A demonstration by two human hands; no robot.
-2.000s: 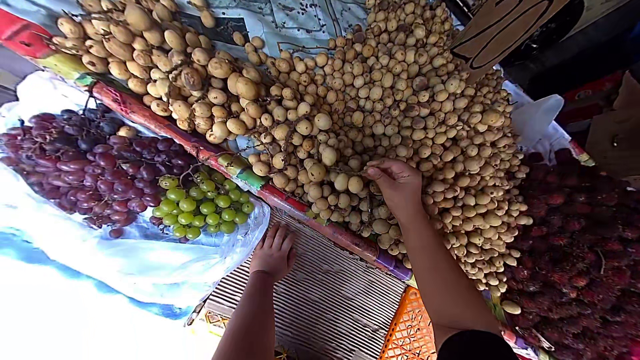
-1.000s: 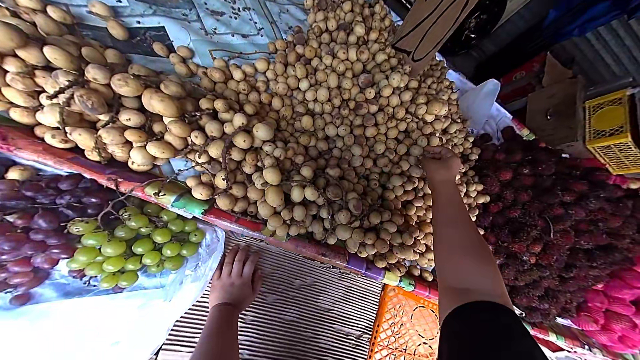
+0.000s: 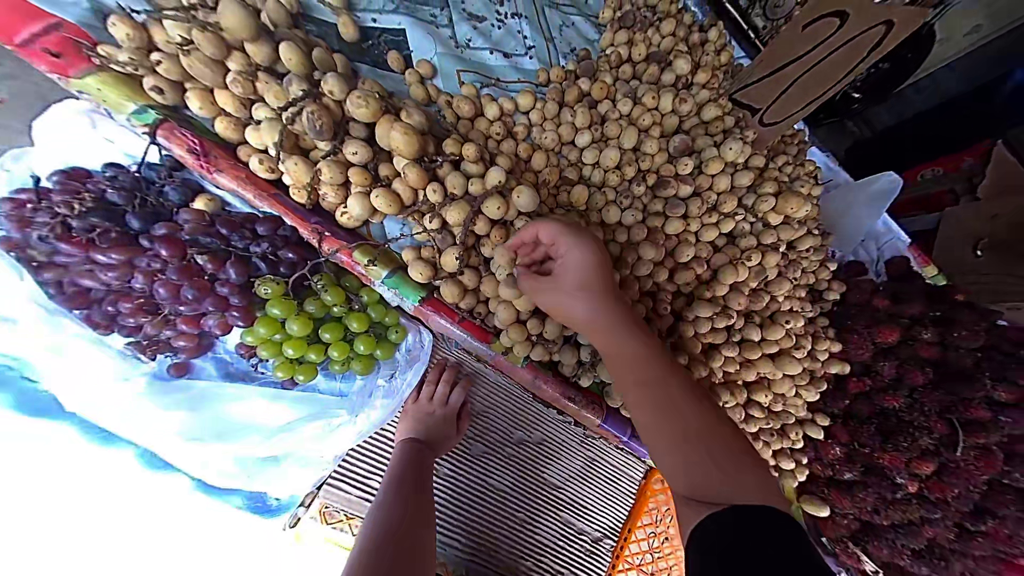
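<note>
Over the heap of small tan round fruits, which look like longan or lanzones (image 3: 664, 200), my right hand (image 3: 564, 276) has its fingers curled, with thumb and forefinger at one pale fruit; whether it grips that fruit is hard to tell. My left hand (image 3: 436, 408) rests palm down on a ribbed cardboard sheet (image 3: 520, 472), its fingers near the painted wooden rail (image 3: 480, 340) and beside the plastic sheet. Green grapes (image 3: 324, 328) lie left of this hand, next to dark red grapes (image 3: 152, 264).
Rambutans (image 3: 920, 424) are heaped at the right. A cardboard price sign (image 3: 824, 60) stands at the upper right. An orange plastic crate (image 3: 648, 532) sits below the rail. White plastic sheeting (image 3: 200, 424) lies beneath the grapes.
My right hand has moved left across the heap, from near its right edge to the part close to the clustered fruits. My left hand stays by the rail. The view has shifted.
</note>
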